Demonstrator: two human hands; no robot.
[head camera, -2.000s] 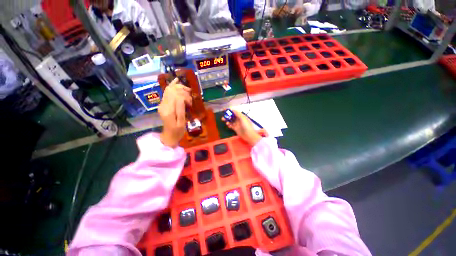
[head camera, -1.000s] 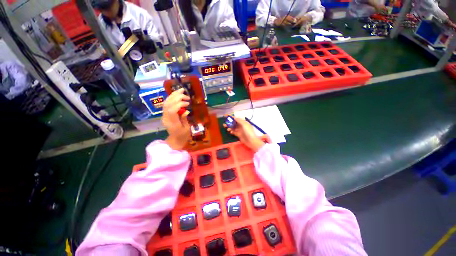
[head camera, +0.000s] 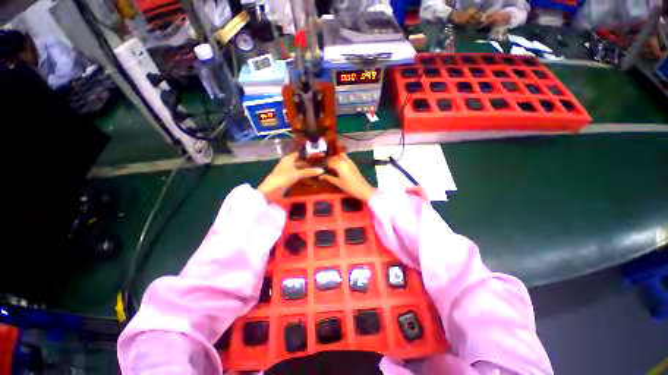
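My left hand (head camera: 290, 176) and my right hand (head camera: 347, 176) meet at the base of the orange-brown test fixture (head camera: 327, 110). Their fingertips are close together just in front of the pale fixture nest (head camera: 316, 147). A small dark thing shows between the fingertips, but the fingers mostly hide it, and I cannot tell which hand grips it. The red clamp handle (head camera: 301, 39) stands upright at the fixture's top. The red tray (head camera: 309, 305) lies in front of the fixture with black smartwatch bodies (head camera: 324, 238) in its pockets, some glossy, some back side up.
A power supply (head camera: 359, 88) with red digits stands behind the fixture. A blue-edged meter (head camera: 266, 116) and a clear bottle (head camera: 210, 72) are left of it. A second full red tray (head camera: 498, 121) is behind right. White paper (head camera: 432, 167) with a dark pen lies right. People sit across.
My left hand has left the clamp handle and come down to the nest. The handle now stands up. My right hand has moved left from beside the paper to the nest. The view has shifted.
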